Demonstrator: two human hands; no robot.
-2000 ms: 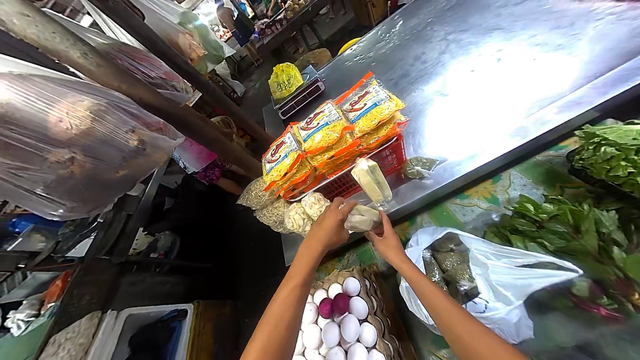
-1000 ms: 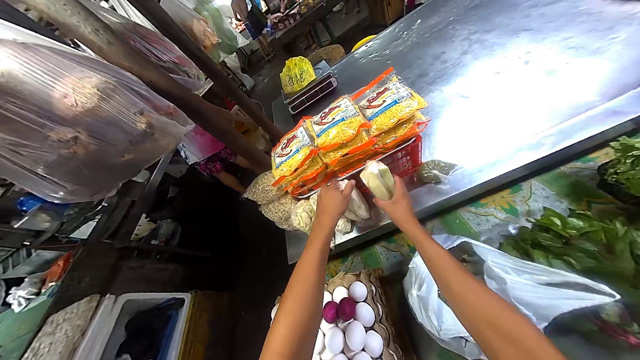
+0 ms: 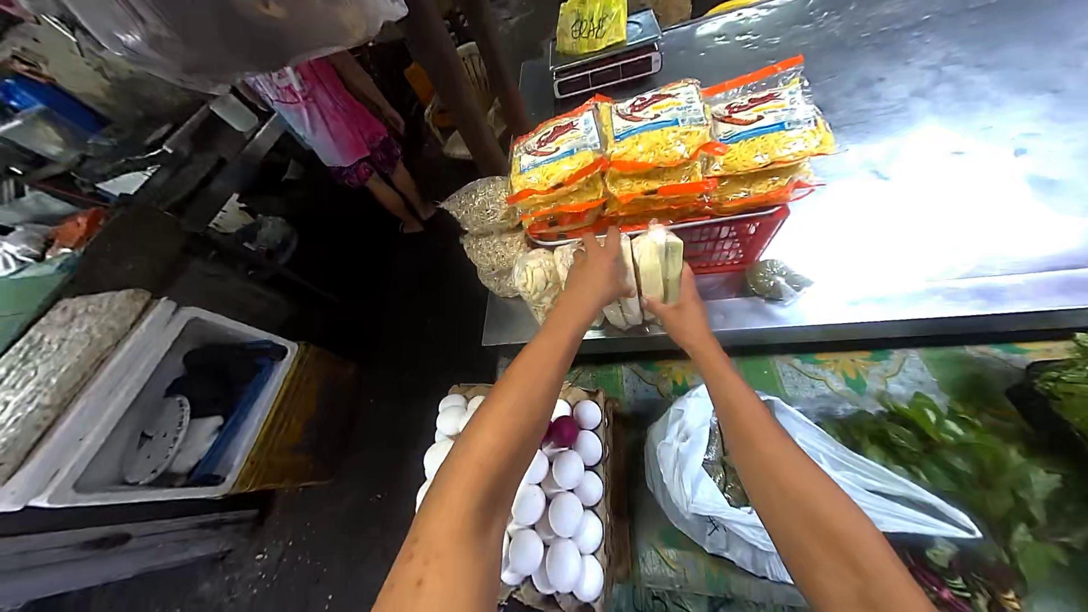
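My right hand (image 3: pixel 682 312) is closed around a pale plastic-wrapped pack (image 3: pixel 658 259), which stands upright against the front of a red plastic basket (image 3: pixel 735 242). Just left of it, my left hand (image 3: pixel 602 270) rests on the row of similar wrapped packs (image 3: pixel 625 311); whether it grips one is hard to see. Bags of yellow noodles (image 3: pixel 661 127) with orange edges are stacked in the basket. At the row's left end are a bag of whitish pieces (image 3: pixel 536 276) and clear bags of small tan items (image 3: pixel 493 246). A small dark-green bag (image 3: pixel 775 280) lies to the right.
A digital scale (image 3: pixel 608 70) with a yellow bag stands behind the basket on the metal table (image 3: pixel 909 293). Nearer are a tray of white eggs (image 3: pixel 565 514), a white plastic bag (image 3: pixel 697 510) and leafy greens (image 3: pixel 960 467). A foam box (image 3: pixel 85 476) and a person (image 3: pixel 336 119) are at left.
Two seconds ago both hands held pale packs off the row; now the right hand's pack stands beside the others at the basket, and the left hand is on the row. The view has shifted.
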